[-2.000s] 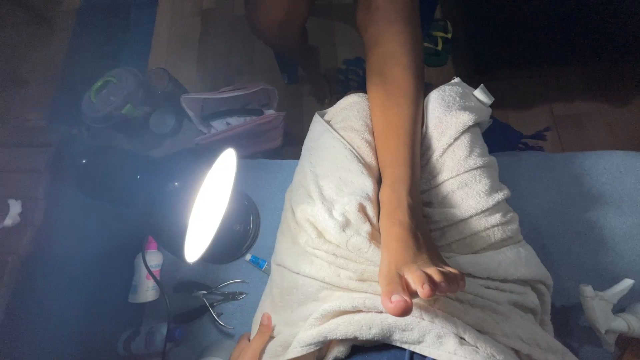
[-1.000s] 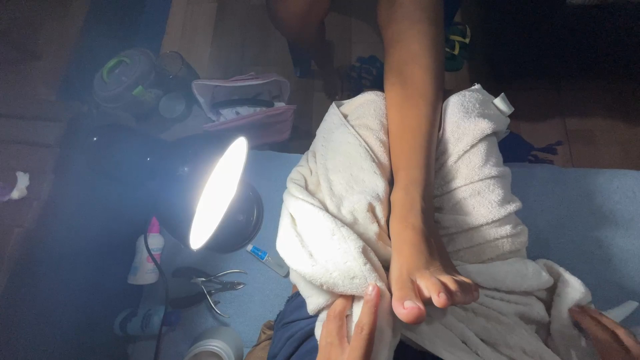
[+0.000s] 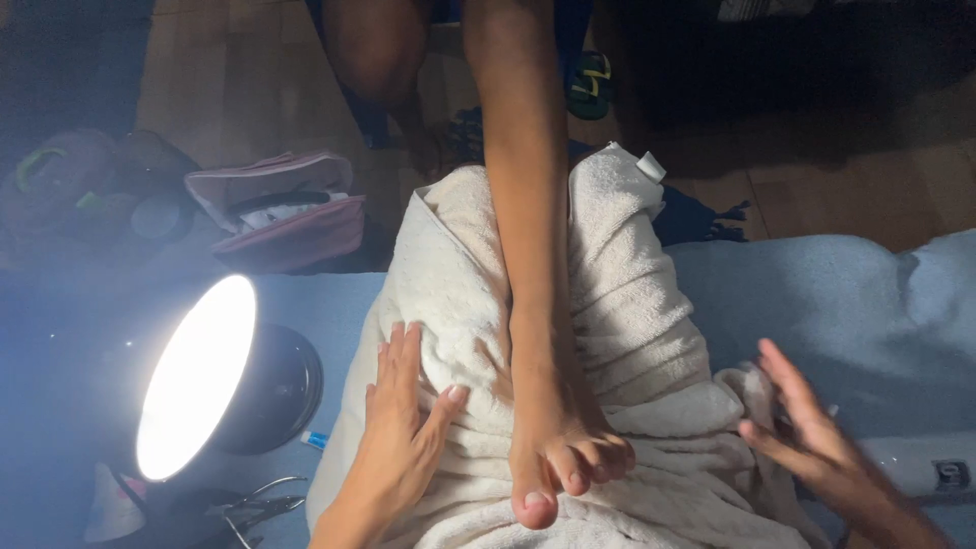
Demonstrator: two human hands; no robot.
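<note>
A cream terry towel covers my lap and thighs. Another person's bare foot rests on it between my knees, toes toward me, the leg reaching down from the top. My left hand lies flat on the towel left of the foot, fingers spread, holding nothing. At the right, my right hand is raised beside a bunched fold of the towel, thumb and fingers apart, slightly blurred.
A lit lamp stands at left on the blue cloth. Metal nippers, a small blue tube and a bottle lie near it. Behind are an open pink case and a flip-flop.
The towel's left side, bunched by my left hand a second ago, now lies spread over my thigh. My left hand has moved up along it. More of my right hand shows.
</note>
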